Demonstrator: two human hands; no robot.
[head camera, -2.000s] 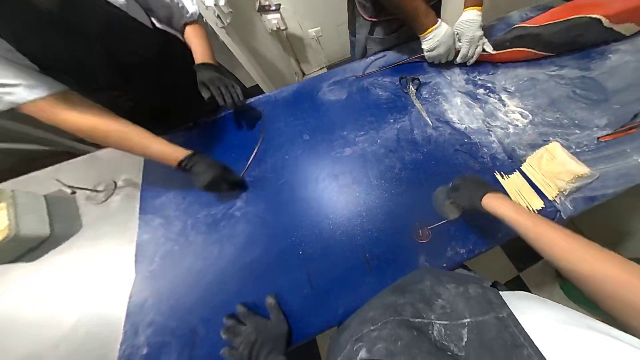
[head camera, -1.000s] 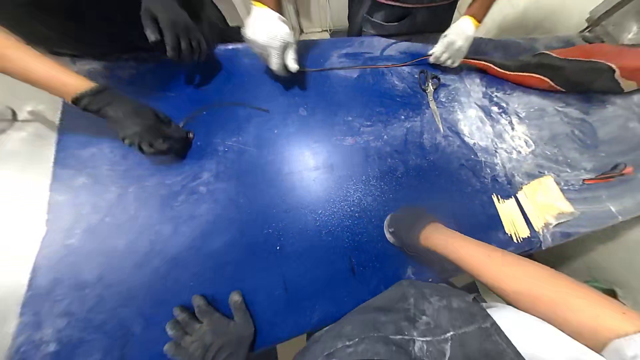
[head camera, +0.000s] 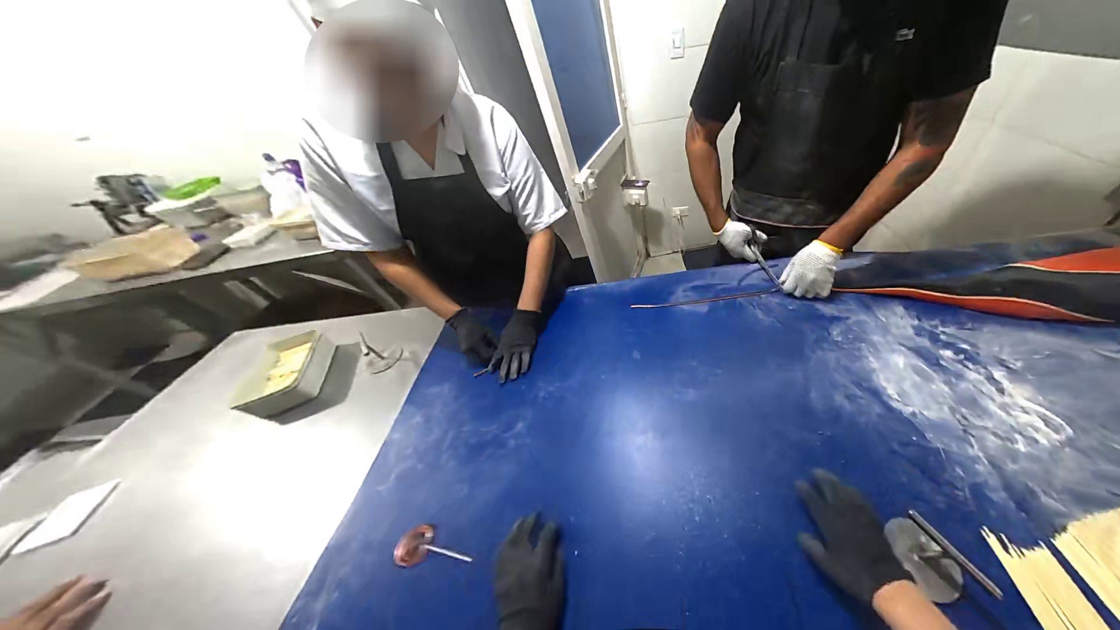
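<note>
My left hand (head camera: 529, 573), in a black glove, rests palm down on the blue work surface. To its left lies a red swirled lollipop (head camera: 413, 545) with a white stick. My right hand (head camera: 842, 529), also black-gloved and slightly blurred, is spread over the surface at the right. Beside its wrist are a round grey disc (head camera: 923, 560) and a thin metal rod (head camera: 954, 553). Pale thin sticks (head camera: 1037, 582) lie further right. At the far edge a co-worker's white-gloved hands hold scissors (head camera: 766, 262) at a thin dark strand (head camera: 700, 302).
Another co-worker's black-gloved hands (head camera: 503, 346) are at the far left edge of the blue surface. A box of sticks (head camera: 284, 376) and a lollipop-like piece (head camera: 379, 357) lie on the metal table. A black and red mass (head camera: 980, 289) lies far right; a bare hand (head camera: 66, 604) shows lower left.
The scissors, lying on the blue surface before, are now in the white-gloved co-worker's hand. The other co-worker's hands have come together. The view has swung up and left.
</note>
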